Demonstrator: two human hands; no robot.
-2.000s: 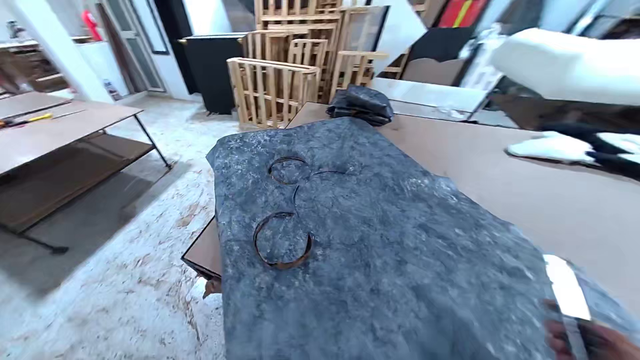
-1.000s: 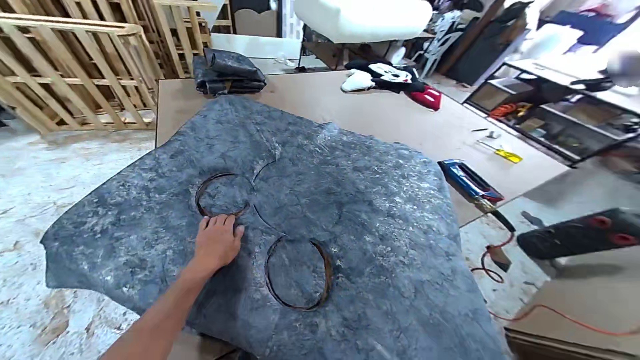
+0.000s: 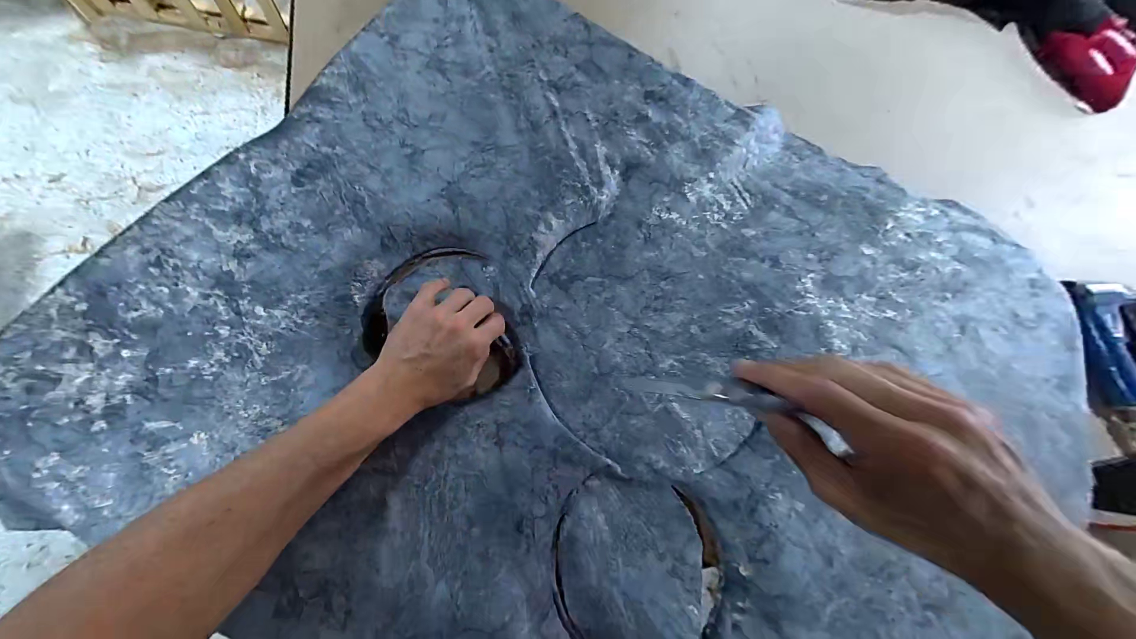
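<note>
A mottled blue-grey sheet of fabric or leather (image 3: 302, 204) covers much of the table. My left hand (image 3: 444, 342) grips the edge of a round cut piece (image 3: 413, 288) in the sheet, and dark gaps show around that piece. My right hand (image 3: 879, 444) holds a knife (image 3: 754, 397) with a thin blade pointing left, blurred, above the sheet. Between the hands a curved cut line (image 3: 555, 413) runs through the material. Nearer me lies a second round cut piece (image 3: 630, 550), with narrow gaps at its sides.
The pale tabletop (image 3: 799, 80) shows beyond the sheet. A red and black item (image 3: 1087, 67) lies at the top right, and a blue tool (image 3: 1105, 342), partly cut off, at the right edge. Wooden slats (image 3: 222, 13) stand at the top left, above the pale floor (image 3: 133, 115).
My left hand has moved from beside the upper round cut to gripping its piece. My right hand has come into view with the knife since one second ago. The view is much closer.
</note>
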